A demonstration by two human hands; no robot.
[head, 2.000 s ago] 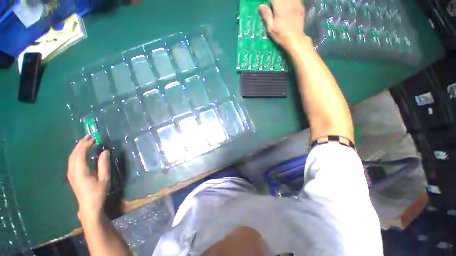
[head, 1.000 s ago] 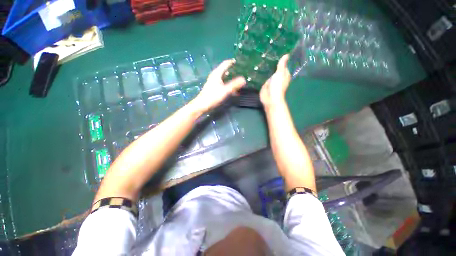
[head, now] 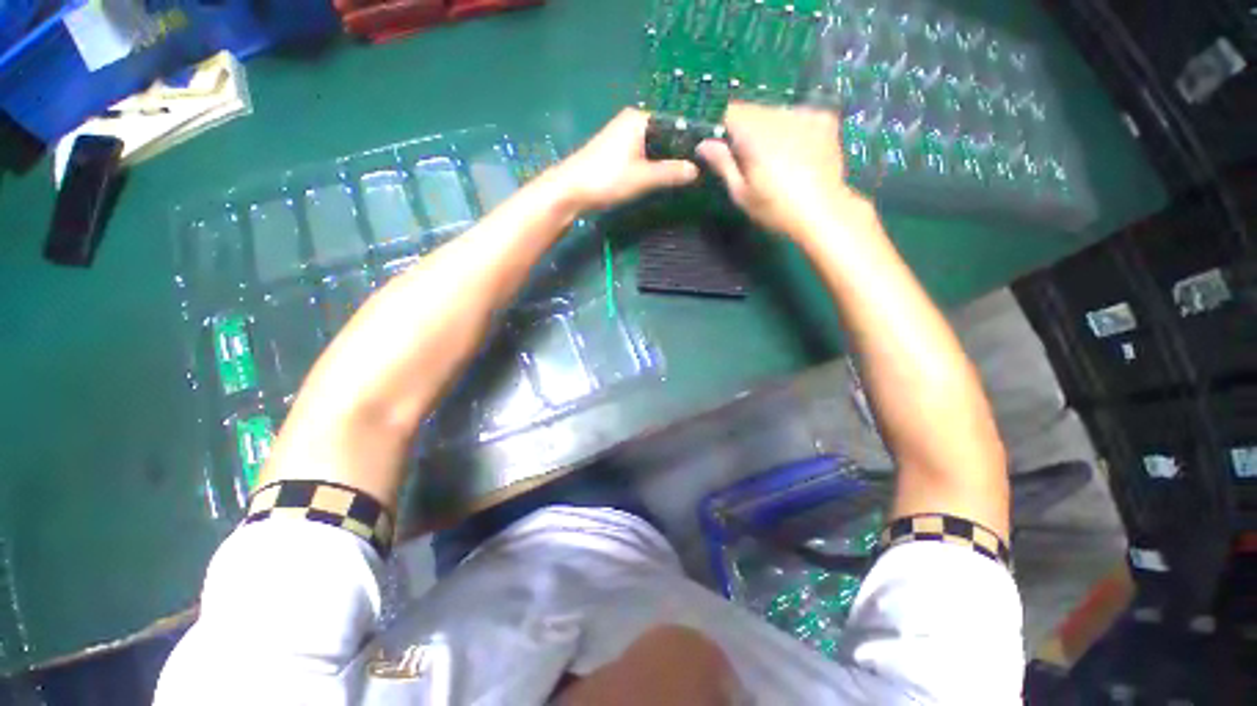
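Observation:
A green PCB panel (head: pixel 696 94) is at the upper centre, its near edge between my hands. My left hand (head: pixel 616 163) grips the near left side. My right hand (head: pixel 786 159) grips the near right side, with the thumbs close together. A darker strip of the panel shows tilted between the fingers. A clear blister tray (head: pixel 310 228) lies to the left, partly hidden under my left forearm. Two small circuit boards lie in its left pockets, an upper one (head: pixel 234 353) and a lower one (head: pixel 255 448). A thin green strip (head: pixel 609 280) shows at the tray's right side.
A black ribbed pad (head: pixel 692 262) lies below my hands. Filled trays (head: pixel 951 124) are stacked at the right. A blue-rimmed bin (head: pixel 717 531) with green pieces is below the bench edge. A black slab (head: pixel 83 200), papers (head: pixel 172 117) and a blue bin (head: pixel 138 55) are upper left.
Two seconds ago my left hand was at the tray and my right hand on the panels. Both hands then held a panel; now they grip its near edge, and a thin green strip shows by the tray.

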